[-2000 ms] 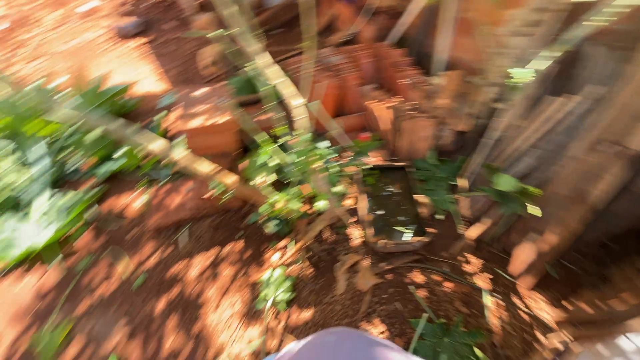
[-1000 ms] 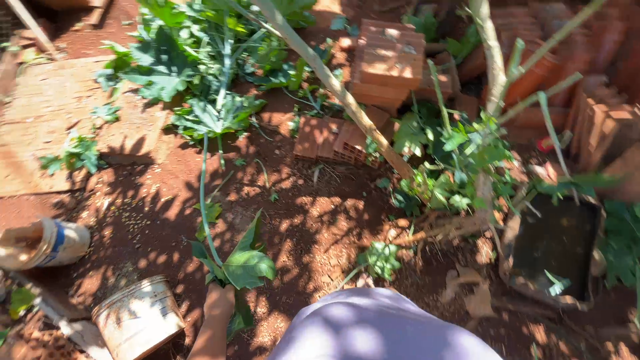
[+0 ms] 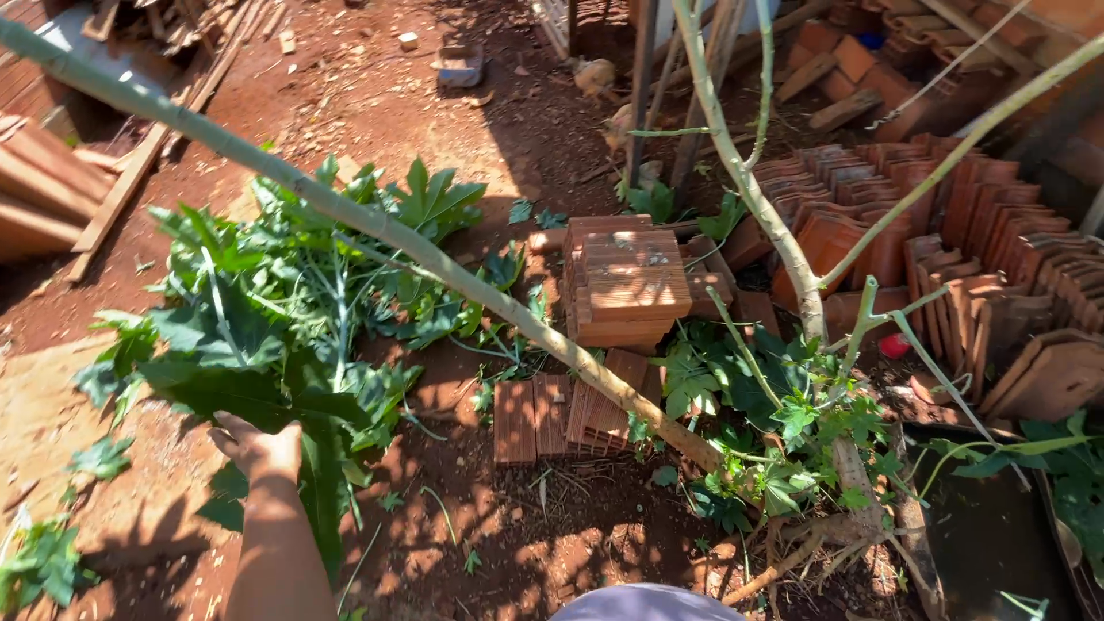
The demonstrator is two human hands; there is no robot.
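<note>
My left hand (image 3: pixel 259 444) reaches out at the lower left, against a large dark green lobed leaf (image 3: pixel 319 466). Its fingers are partly spread; whether they grip the leaf or its stalk cannot be told. Just beyond the hand lies a heap of cut leafy stalks (image 3: pixel 259 293) on the red soil. My right hand is not in view. A shrub with pale bare branches (image 3: pixel 798 267) rises at the right, with small green leaves (image 3: pixel 793 483) near its base.
One long branch (image 3: pixel 414 250) slants across the view. Hollow clay bricks (image 3: pixel 625 280) are stacked in the middle, more (image 3: pixel 535 414) lying nearer. Roof tiles (image 3: pixel 975 207) stand in rows at the right, above a dark basin of water (image 3: pixel 983 535). A wooden board (image 3: pixel 52 405) lies at the left.
My left hand, low by a large leaf on the ground one second ago, is now raised beside the leafy heap, the leaf by it. The view has swung left, then back partway.
</note>
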